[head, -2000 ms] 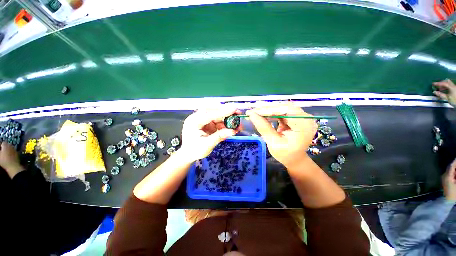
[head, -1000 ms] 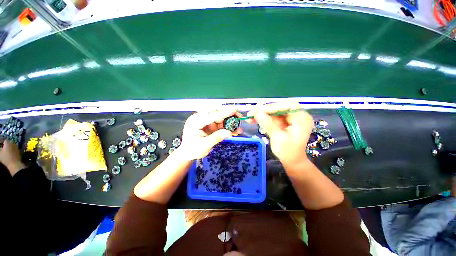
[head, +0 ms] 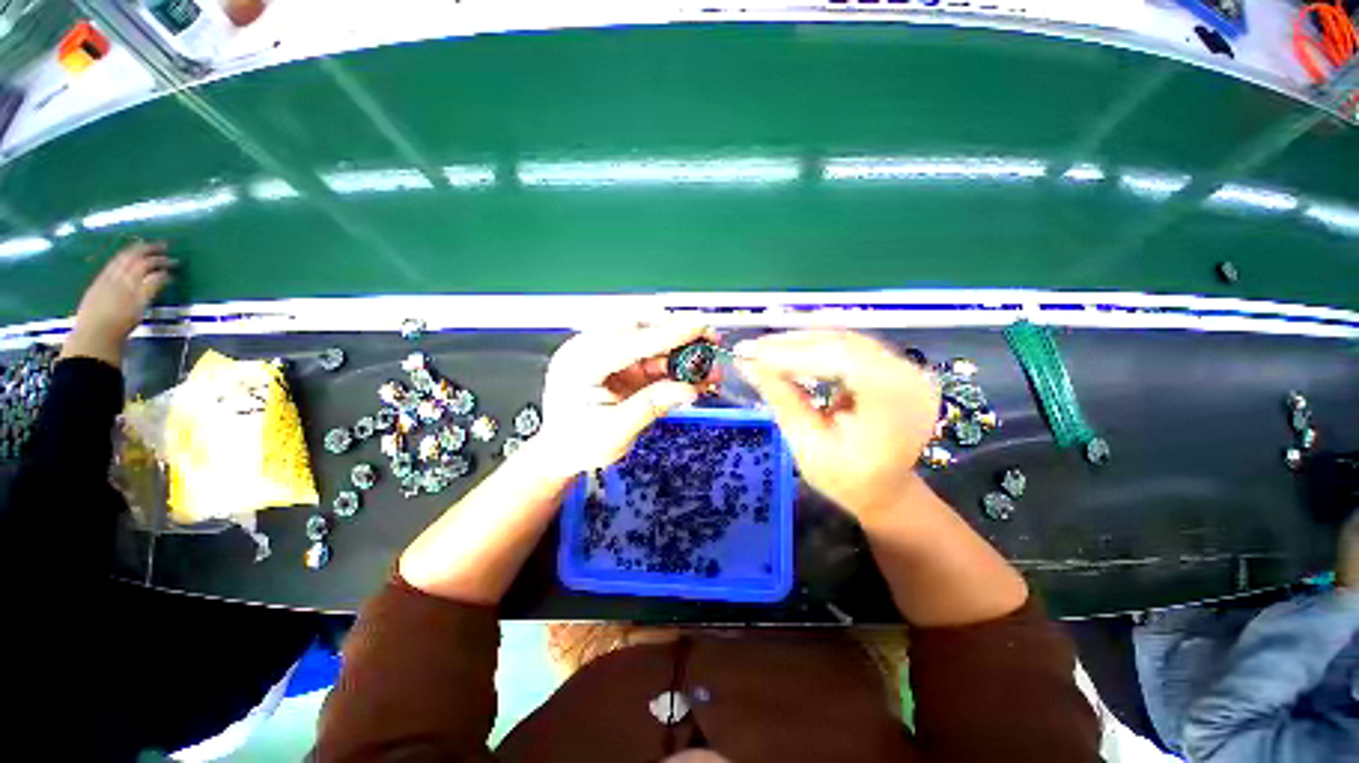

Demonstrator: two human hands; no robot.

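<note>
My left hand [head: 604, 400] holds a round dark unit [head: 695, 361] by its fingertips above the back edge of the blue tray [head: 677, 590]. My right hand [head: 850, 410] is just right of it, thumb and index fingertips together close to the unit. A small dark-and-pale thing [head: 824, 394] shows among its curled fingers; I cannot tell what it is. No green strand shows clearly in this hand. Small black parts [head: 678, 499] lie scattered in the tray. Round circuit assemblies lie loose in a left cluster [head: 428, 425] and a right cluster [head: 969, 410].
A bundle of green strands [head: 1048, 383] lies at right. A clear bag of yellow parts [head: 239, 440] lies at left. Another person's hand [head: 127, 298] reaches over the green belt [head: 671, 246] at far left. A unit [head: 1227, 271] sits on the belt at right.
The green strand that showed in my right hand no longer shows clearly. My right hand has turned slightly. Another person's hand has come over the belt at left. The belt unit at right moved left.
</note>
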